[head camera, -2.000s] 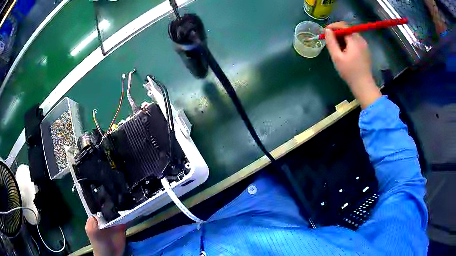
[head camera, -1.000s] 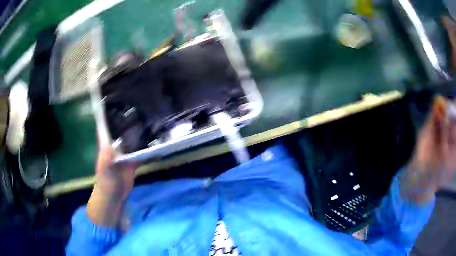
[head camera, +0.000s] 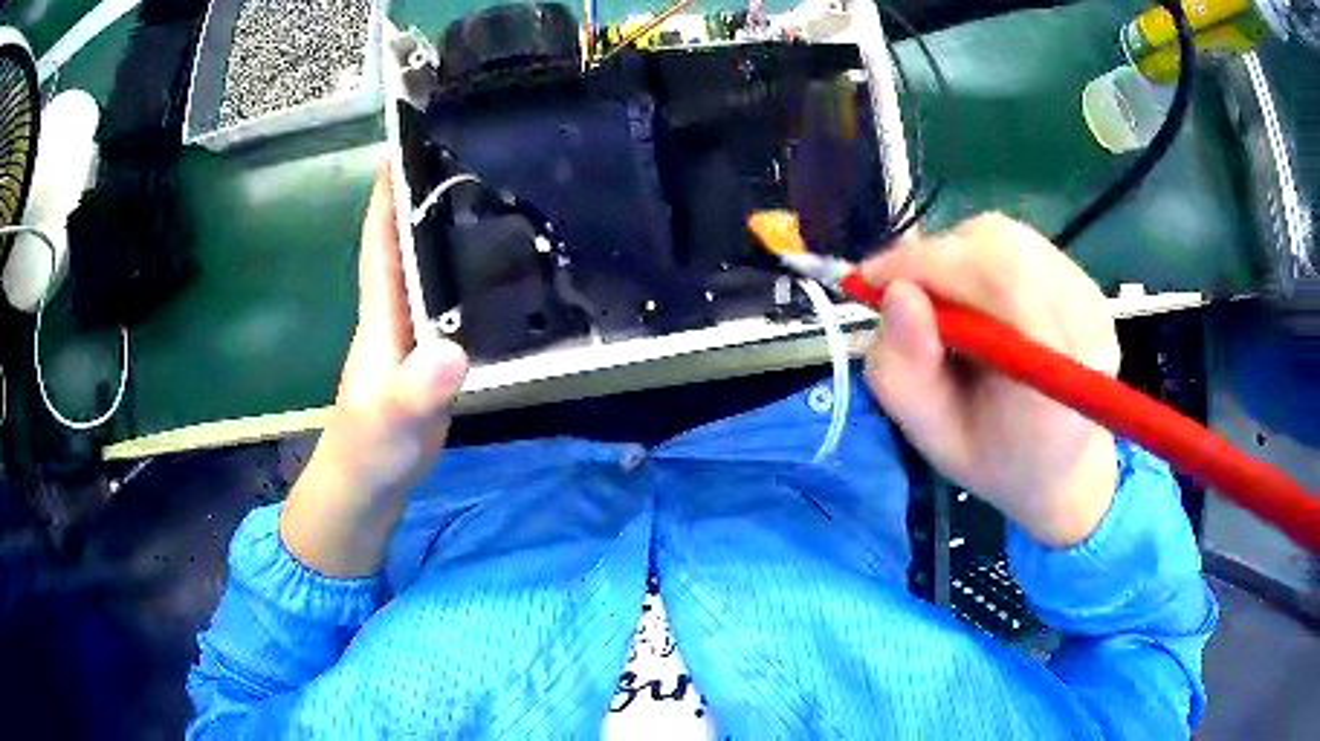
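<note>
The white housing (head camera: 637, 348) lies at the bench's front edge, filled by a glossy black block (head camera: 579, 188). A round black part (head camera: 510, 47) sits at its upper left. A white ribbon cable (head camera: 835, 362) hangs over the front edge. My left hand (head camera: 391, 377) grips the housing's left side near its front corner, thumb on the rim. My right hand (head camera: 999, 362) holds a brush with a red handle (head camera: 1071, 379). The brush's orange-tan tip is over the block's right part; whether it touches I cannot tell.
A screw tray (head camera: 282, 65) stands behind and left of the housing, with dark parts (head camera: 138, 188) left of it. A clear cup (head camera: 1126, 110) and a yellow can (head camera: 1202, 32) stand at the back right, beside a black cord (head camera: 1158, 159). A white fan (head camera: 18, 130) is far left.
My right hand has moved from the cup at the right to over the housing, with the brush in it. The housing appears more level, with my left hand now higher on its left side.
</note>
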